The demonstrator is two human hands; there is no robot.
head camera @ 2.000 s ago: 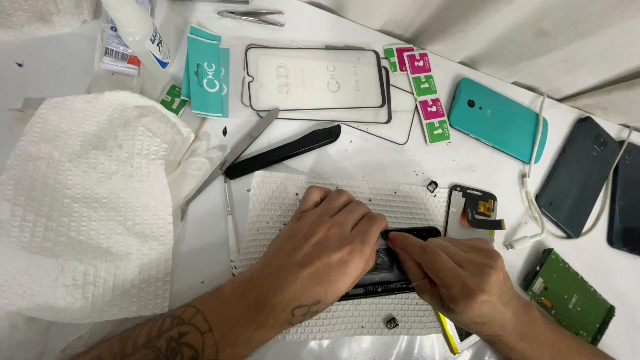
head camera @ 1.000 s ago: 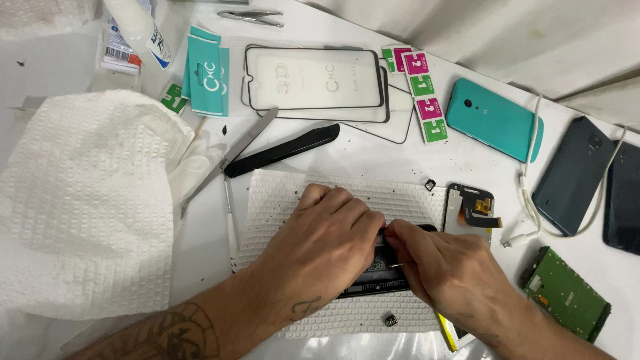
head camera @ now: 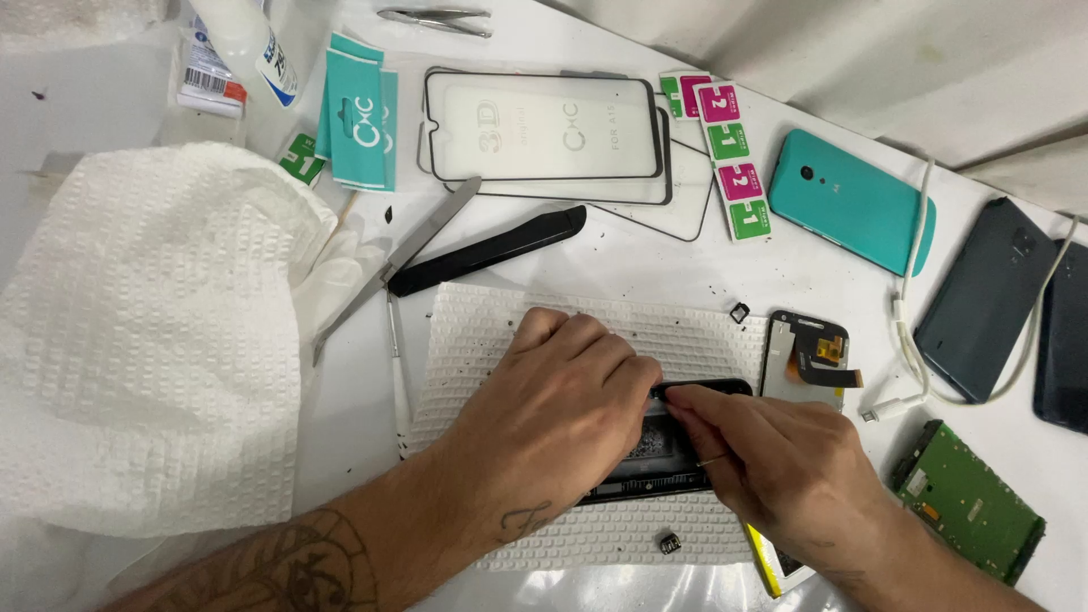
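A black phone frame (head camera: pixel 663 442) lies on a white textured paper towel (head camera: pixel 629 535), partly hidden under both hands. My left hand (head camera: pixel 565 391) rests over its left part, fingers curled on its upper edge. My right hand (head camera: pixel 765 450) pinches at the frame's upper edge with thumb and index finger, close to the left fingertips; whether something small is between them is hidden. A small black part (head camera: pixel 670 542) lies on the towel below the frame. To the right sits a phone screen assembly (head camera: pixel 803 357) with a ribbon cable, and a yellow-edged part (head camera: pixel 773 561) shows under my right wrist.
An open razor with a black handle (head camera: pixel 493 251) and a thin white-handled tool (head camera: pixel 398 382) lie left of centre. Screen protectors (head camera: pixel 544 127), tweezers (head camera: pixel 438 19) and a bottle (head camera: pixel 246 51) are behind. A teal phone (head camera: pixel 846 200), white cable (head camera: pixel 909 340) and green circuit board (head camera: pixel 973 501) stand right.
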